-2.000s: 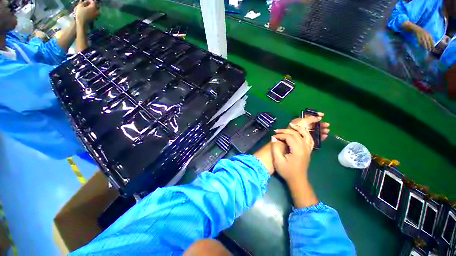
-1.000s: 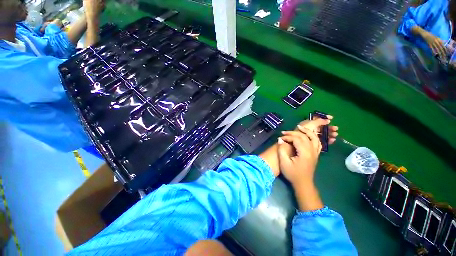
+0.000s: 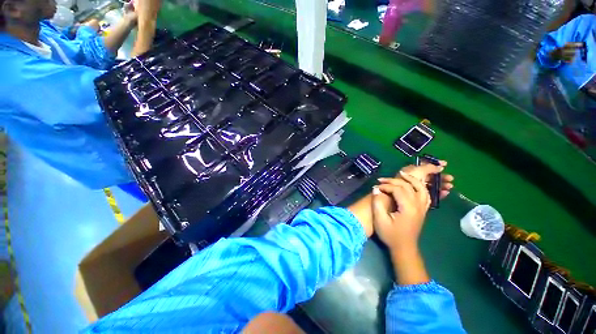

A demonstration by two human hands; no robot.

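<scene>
A black phone housing [image 3: 434, 189] is held nearly upright beyond my hands, seen mostly edge-on. My left hand [image 3: 446, 181] is bare and grips it; its fingertips show on the far side. My right hand [image 3: 402, 210] is bare and lies over my left hand, its fingertips at the housing's near side. My right hand hides most of the left palm and the housing's face, so its hold cannot be told. A display module [image 3: 415, 138] with a white-edged screen and a yellow tab lies flat on the green surface beyond my hands.
A large stack of glossy black trays [image 3: 215, 124] stands at left, separator sheets [image 3: 323, 140] sticking out. Black housings [image 3: 340, 179] lie beside it. A whitish pot [image 3: 482, 222] and rows of part-built units [image 3: 525, 271] are at right. A carton [image 3: 114, 261] is lower left. People in blue sit around.
The whole view has shifted, so things appear further right and lower. The display module has also moved right relative to the pot and trays. My hands keep nearly the same pose on the housing.
</scene>
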